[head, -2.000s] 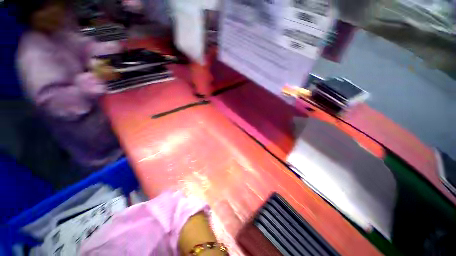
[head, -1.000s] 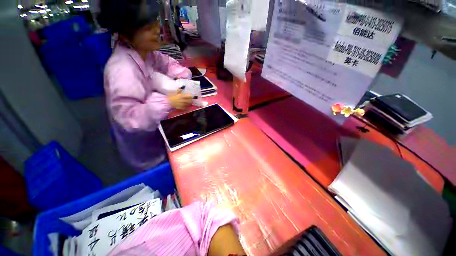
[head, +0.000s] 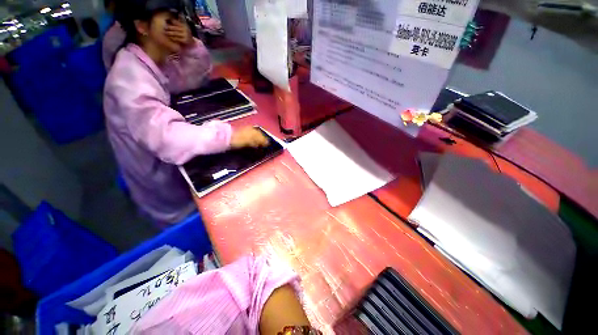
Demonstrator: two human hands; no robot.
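A stack of black cases (head: 403, 306) lies on the worn red-pink bench (head: 262, 216) at the bottom edge, right of my left forearm. Its parallel dark ridges face up. My left sleeve, forearm and bracelet show at the bottom centre, but the hand is cut off by the edge. My right hand is out of the picture. A single white sheet (head: 341, 160) lies on the bench ahead. A large pile of grey-white sheets (head: 498, 229) lies at the right.
A person in pink (head: 147, 118) sits at the far left, one hand on a black panel (head: 226, 167), the other at the face. A blue bin (head: 62, 307) with papers stands at lower left. A printed sheet (head: 374, 65) hangs above. Small dark stacks (head: 498, 111) sit on the rear shelf.
The white sheet now lies on the bench; the other person held white material before. That person's one hand has moved to the face. The view has shifted, and more of the black case stack shows.
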